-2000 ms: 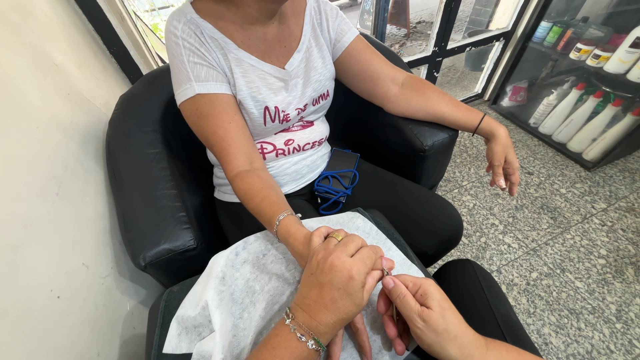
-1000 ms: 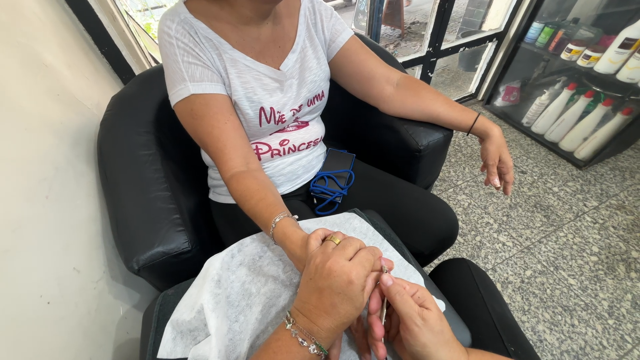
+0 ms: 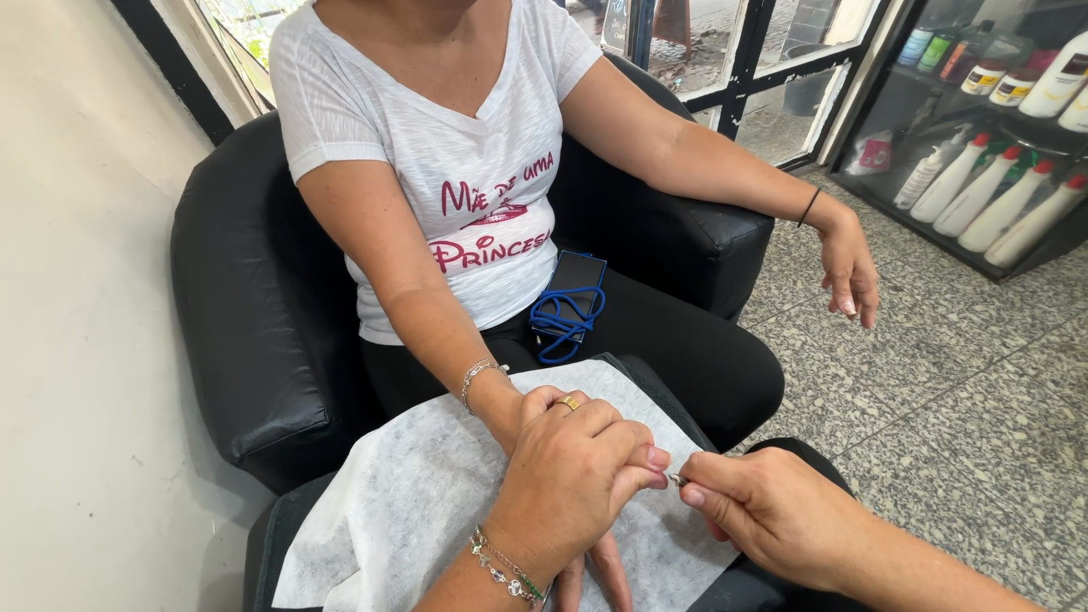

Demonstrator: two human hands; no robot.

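My left hand (image 3: 578, 467), with a gold ring and bead bracelets, is closed over the hand (image 3: 595, 574) of a seated person and pinches one of its fingers near the tip. My right hand (image 3: 756, 501) is just to the right, thumb and forefinger closed on a small metal tool (image 3: 678, 480). Only the tool's shiny tip shows, close to the held fingertip; the rest is hidden in my fingers, so its kind cannot be told. A white disposable cloth (image 3: 408, 476) lies beneath the hands on a dark cushion (image 3: 289, 510).
The person sits in a black armchair (image 3: 246, 323), the other arm along its armrest. A phone (image 3: 578, 280) with a blue cord (image 3: 565, 314) rests on the lap. At the right, a glass cabinet holds several bottles (image 3: 960, 183). A wall (image 3: 85, 297) is at the left.
My right hand has drawn away to the right from my left hand, with the tool's tip now showing between them. My left hand keeps its hold on the person's hand.
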